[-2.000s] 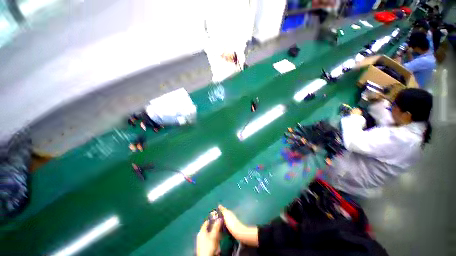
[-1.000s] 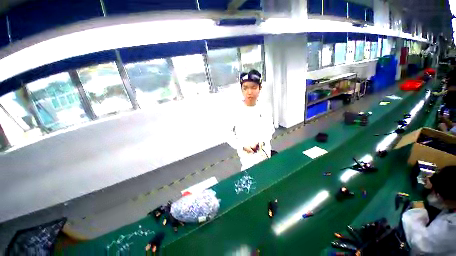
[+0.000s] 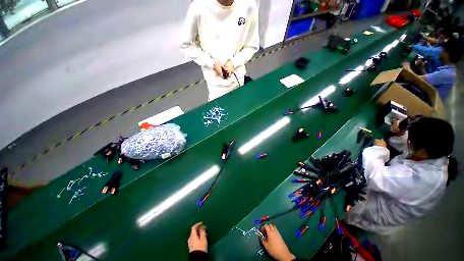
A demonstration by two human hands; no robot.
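My left hand (image 3: 198, 240) is at the bottom centre over the glossy belt, loosely curled, with nothing visible in it. My right hand (image 3: 274, 243) reaches over the near bench edge, its fingertips at the small silvery-white parts (image 3: 249, 232); whether it grips one cannot be told. A cable lead (image 3: 215, 179) with a black end piece and a red and blue tip lies on the belt beyond my hands. A fan-shaped pile of black leads (image 3: 328, 176) with red and blue tips lies to the right of my right hand.
A clear plastic bag of parts (image 3: 154, 141) and loose silvery-white parts (image 3: 215, 115) lie on the far side. A person (image 3: 224, 43) in white stands opposite. A worker (image 3: 407, 178) sits at right by an open cardboard box (image 3: 409, 92). A red crate (image 3: 358, 245) is below the bench.
Two seconds ago my hands held a small dark piece together; one second ago they were out of view as the camera looked up. Now they are apart, with no dark piece visible.
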